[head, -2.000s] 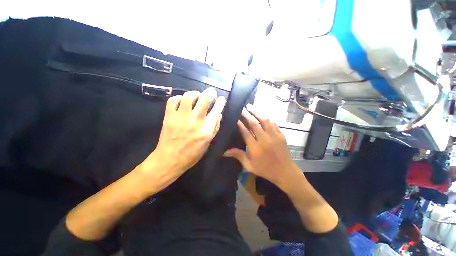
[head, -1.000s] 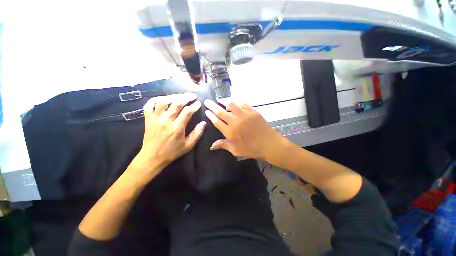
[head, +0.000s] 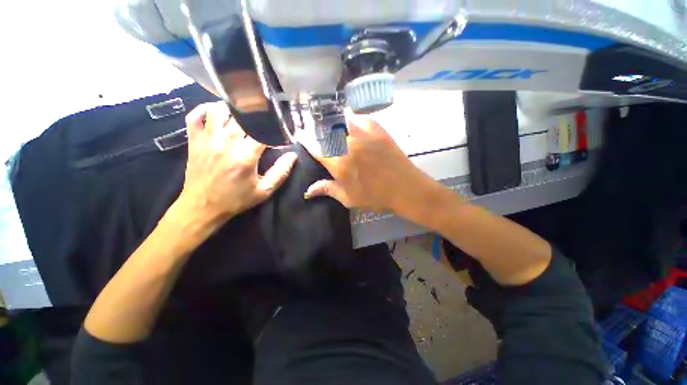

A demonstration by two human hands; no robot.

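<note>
A black garment panel (head: 113,203) lies over the table's front edge and down toward my lap. Two silver rectangular buckles (head: 166,108) sit on narrow black straps at its upper left. My left hand (head: 226,162) lies on the cloth left of the needle area, thumb spread toward it, fingertips partly behind the shiny upright bar. My right hand (head: 369,165) is on the cloth right of the needle area, its fingers partly hidden behind the presser parts (head: 331,135). Its thumb rests on the cloth. Whether either hand pinches the cloth is hard to tell.
The white sewing machine head (head: 452,64) with a blue stripe spans the top. A ridged knob (head: 370,92) sticks out at its front. A black phone (head: 493,143) and small coloured items (head: 566,139) lie on the table's right. Blue crates (head: 663,331) stand lower right.
The view has turned and moved closer to the machine. The panel and both hands have moved up to the needle area, and the right fingers have gone behind the presser parts.
</note>
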